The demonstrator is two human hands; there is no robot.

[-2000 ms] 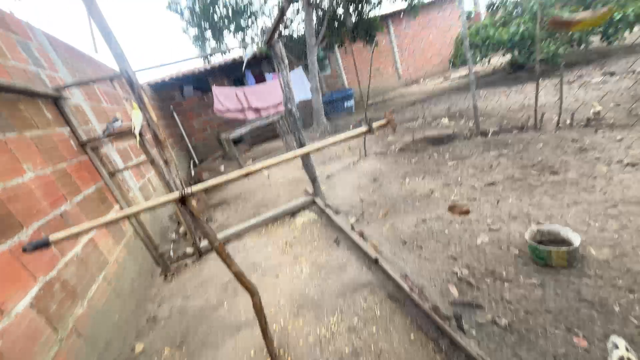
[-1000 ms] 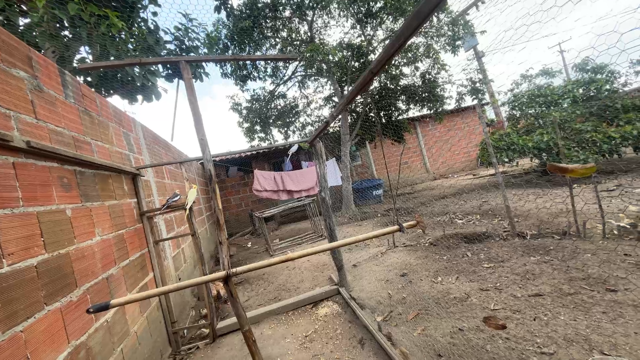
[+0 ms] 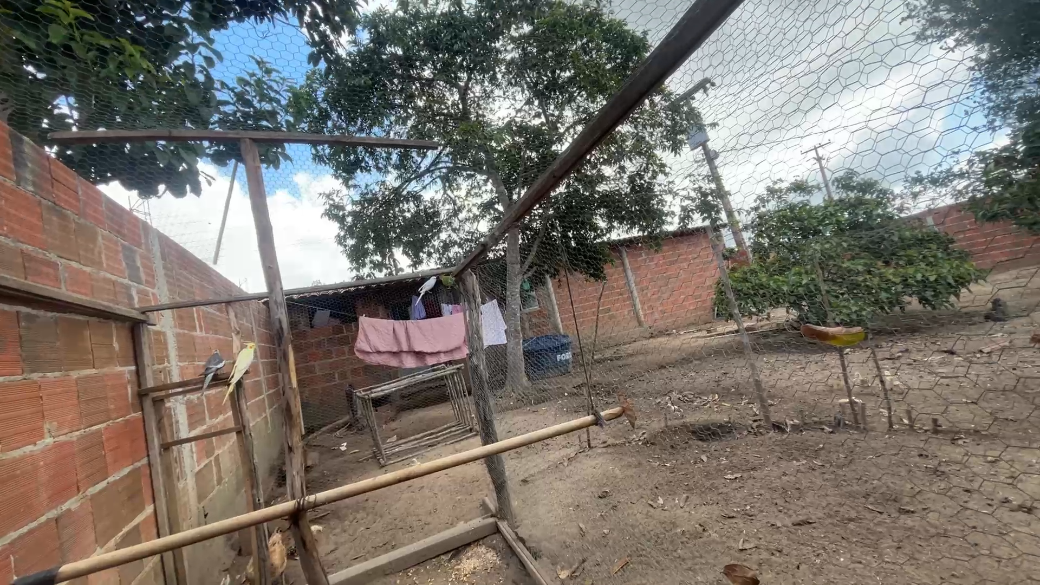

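Neither my left hand nor my right hand shows in the head view. A long wooden pole (image 3: 439, 465) with a dark end slants across the lower part of the view, against an upright wooden post (image 3: 276, 349). At the left, a yellow bird (image 3: 240, 367) and a grey bird (image 3: 213, 366) perch on a small wooden ladder-like frame (image 3: 201, 437). A white bird (image 3: 427, 285) sits higher up, near the top of a second post (image 3: 486, 406). Something brownish, partly hidden, is low behind the first post.
A hollow-brick wall (image 3: 65, 406) runs along the left. Wire mesh (image 3: 877, 81) hangs on wooden beams overhead and to the right. Beyond are pink cloth (image 3: 411, 340), a stick frame (image 3: 418, 413), a blue tank (image 3: 548, 355) and a tree. A board (image 3: 414, 551) lies on the dirt.
The view has tilted upward, bringing in the mesh, trees and sky. The green-and-white bowl on the ground at the right, seen two seconds ago, is out of view.
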